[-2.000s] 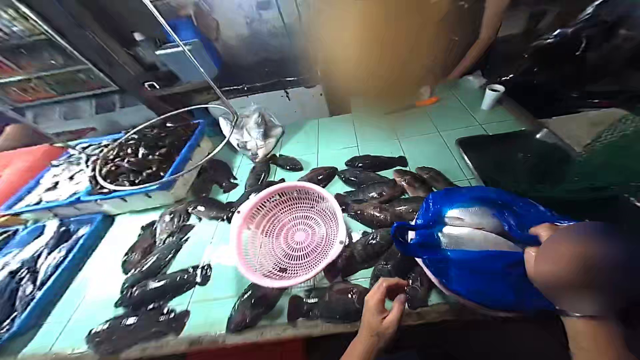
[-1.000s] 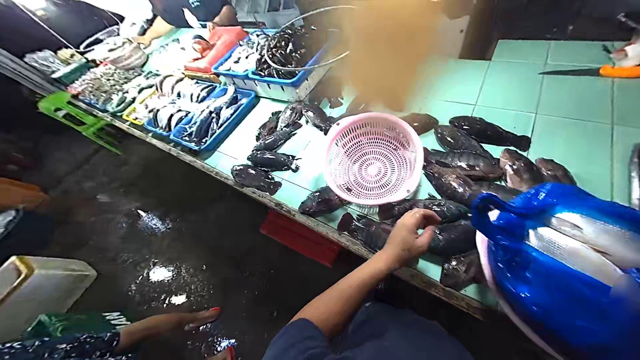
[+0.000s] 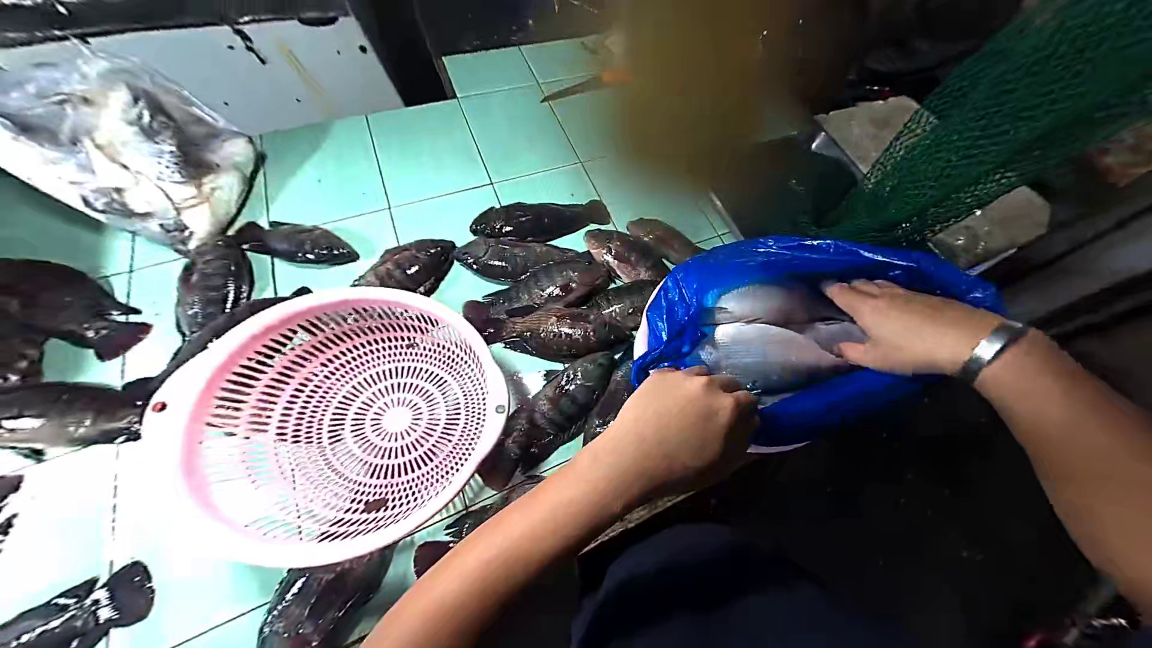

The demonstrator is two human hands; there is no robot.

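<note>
A blue plastic bag (image 3: pixel 810 256) lines a round basin at the counter's edge, its pale rim (image 3: pixel 641 337) showing at the left. Several silvery fish (image 3: pixel 765 355) lie in the bag. My left hand (image 3: pixel 688 423) has its fingers curled over the near left edge of the bag, gripping it. My right hand (image 3: pixel 913 328), with a metal band at the wrist, rests with fingers spread on the fish. Left of my left hand stands an empty pink plastic colander (image 3: pixel 396 414). Dark whole fish (image 3: pixel 558 333) lie between colander and basin.
More dark fish (image 3: pixel 63 414) lie on the green tiled counter (image 3: pixel 328 171) at left. A clear plastic bag of fish (image 3: pixel 126 144) sits at the upper left. A knife (image 3: pixel 576 88) lies at the back. Green netting (image 3: pixel 999 117) hangs at the upper right. A brownish blur covers the top centre.
My left hand has moved from beside the basin onto the blue bag and taken hold of its edge. My right hand now lies on the fish. The view has swung back to the right.
</note>
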